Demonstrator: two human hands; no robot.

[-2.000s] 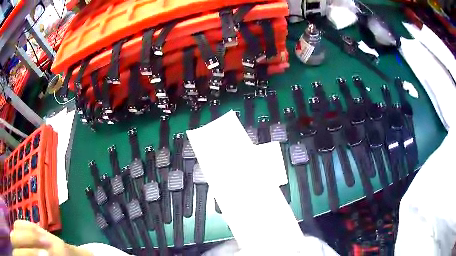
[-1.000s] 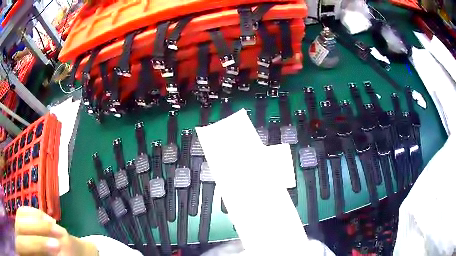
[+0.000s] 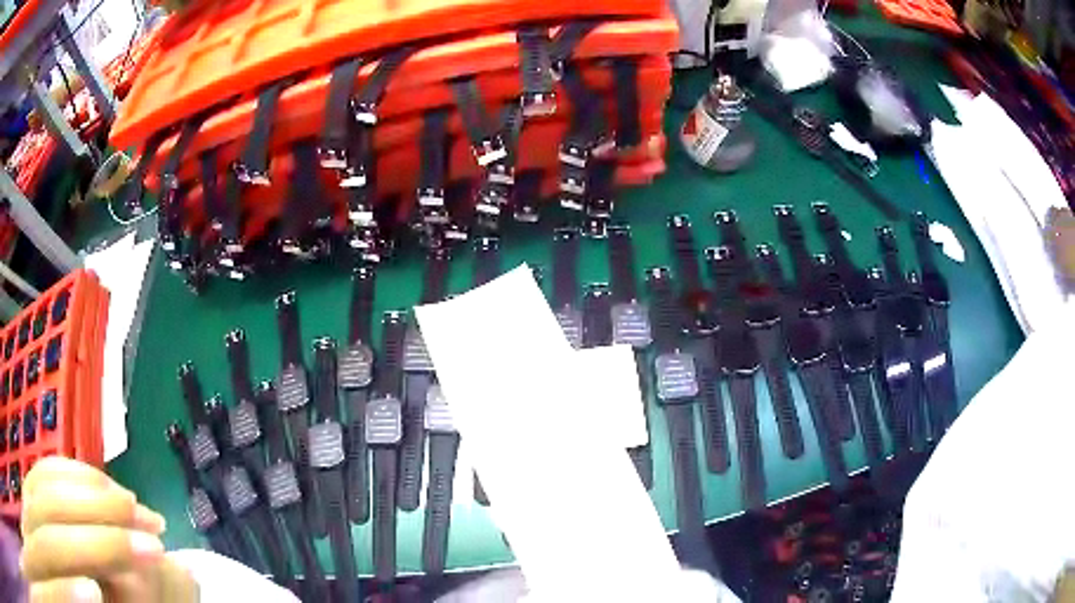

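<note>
Black smartwatches (image 3: 383, 421) lie in slanting rows. Those on the left have grey-white faces with faint text lines; several on the right have dark, glossy faces. A long white paper sheet (image 3: 542, 459) lies over the middle watches, with a smaller white piece (image 3: 613, 395) at its right side. My left hand (image 3: 100, 542) is bare, at the bottom left corner, partly cut off, left of the watches. Its fingers are curled; whether they hold anything cannot be told. My right hand is out of the picture; a white sleeve shows at the right.
Stacked orange-red trays (image 3: 413, 83) stand at the back, straps and buckles hanging over their edge. A compartment tray (image 3: 88, 365) is at the left. A labelled bottle (image 3: 718, 127) stands behind the rows. White papers (image 3: 996, 200) lie at the right, a clear plastic bag (image 3: 884, 104) at the back.
The view has shifted slightly, so the table's things sit further left. My left hand shows larger and slightly higher. The watches and white sheet keep their arrangement.
</note>
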